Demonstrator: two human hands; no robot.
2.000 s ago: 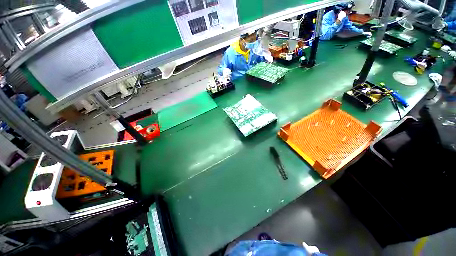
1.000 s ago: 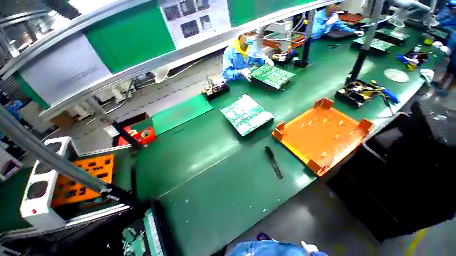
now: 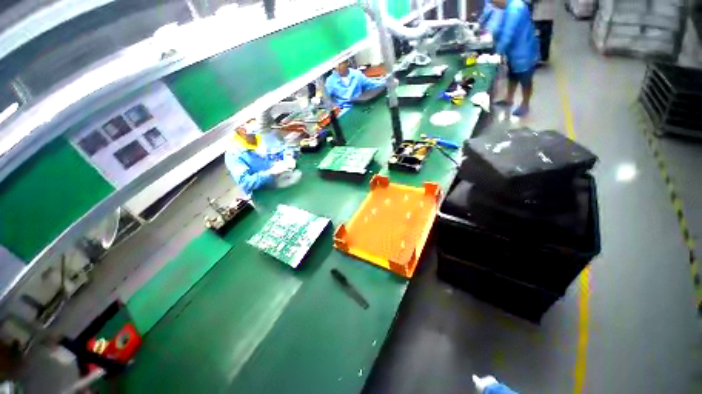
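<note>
My right hand (image 3: pixel 483 382), white-gloved with a blue sleeve, is small and cut off at the bottom edge, away from the bench; its fingers are too small to read. My left hand is out of the picture. On the green bench (image 3: pixel 231 338) a slim black brush (image 3: pixel 350 288) lies in front of an orange tray (image 3: pixel 392 223) with raised corner blocks. A green-white circuit board (image 3: pixel 289 233) lies left of the tray.
Stacked black bins (image 3: pixel 516 246) stand right of the bench, a black slab (image 3: pixel 531 154) on top. Another board (image 3: pixel 346 160) and a black tool box (image 3: pixel 410 156) lie farther along. People in blue sit across the bench; one stands at its far end.
The view has swung right: bench items sit farther left, and the black bins and aisle show fully. The conveyor outlet and the bin of green pieces have left the picture.
</note>
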